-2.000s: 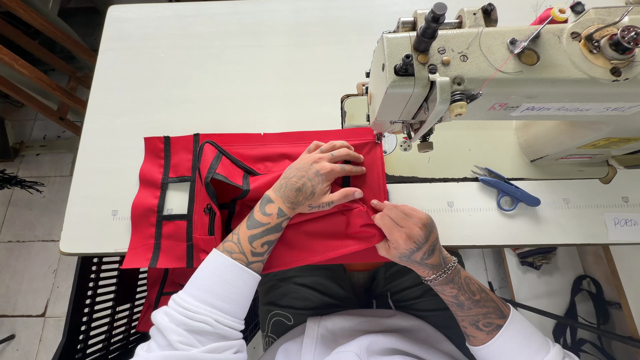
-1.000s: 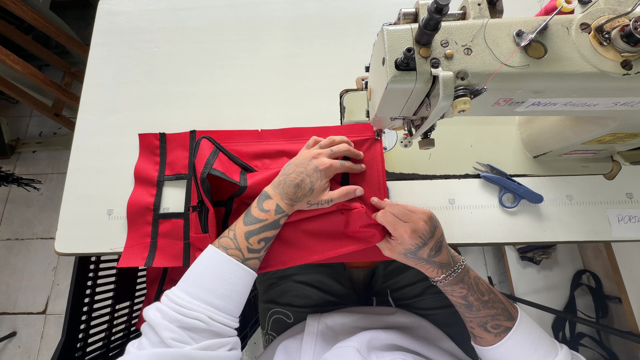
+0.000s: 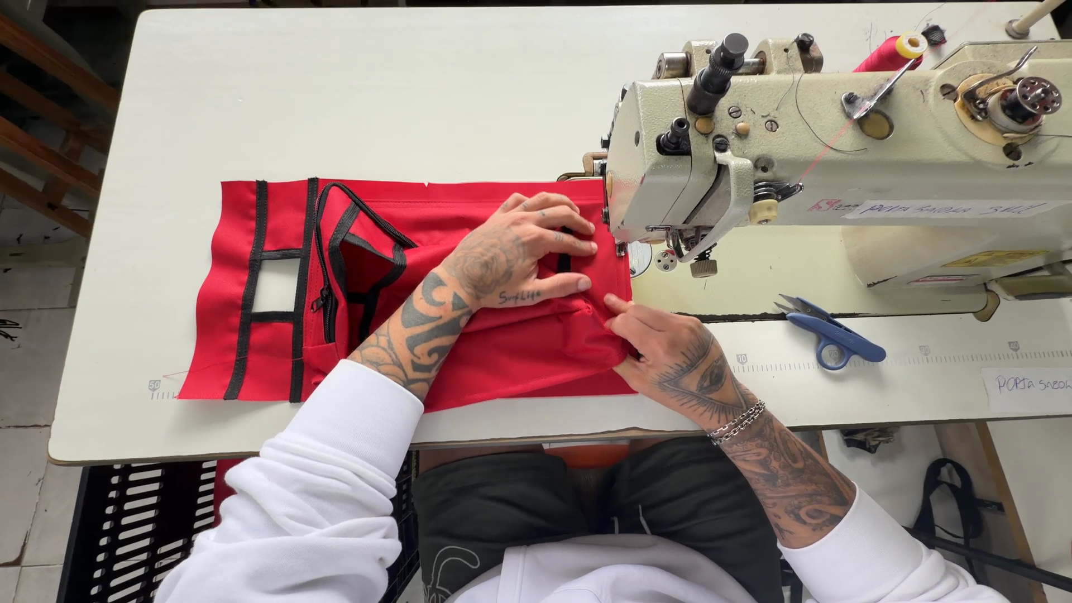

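Note:
A red fabric panel (image 3: pixel 502 343) with black binding strips, a zipper and a cut-out window lies on the sewing table. Its right edge sits at the needle area of an industrial sewing machine (image 3: pixel 678 159). My left hand (image 3: pixel 523 251) lies on the fabric, palm down, fingers bent, beside a short black strip. At the panel's lower right edge, my right hand (image 3: pixel 670 352) pinches the cloth between thumb and forefinger. The needle tip and presser foot are partly hidden behind the machine head.
Blue thread snips (image 3: pixel 837 335) lie right of my right hand on the table (image 3: pixel 335 84), near a printed ruler scale. A red thread spool (image 3: pixel 892 54) stands behind the machine. Below the table's left front is a black plastic crate (image 3: pixel 142 519); black straps (image 3: pixel 950 502) hang at lower right.
The red panel's lower left part, which hung over the table's front edge before, now lies on the tabletop. Both hands keep nearly the same places on the cloth.

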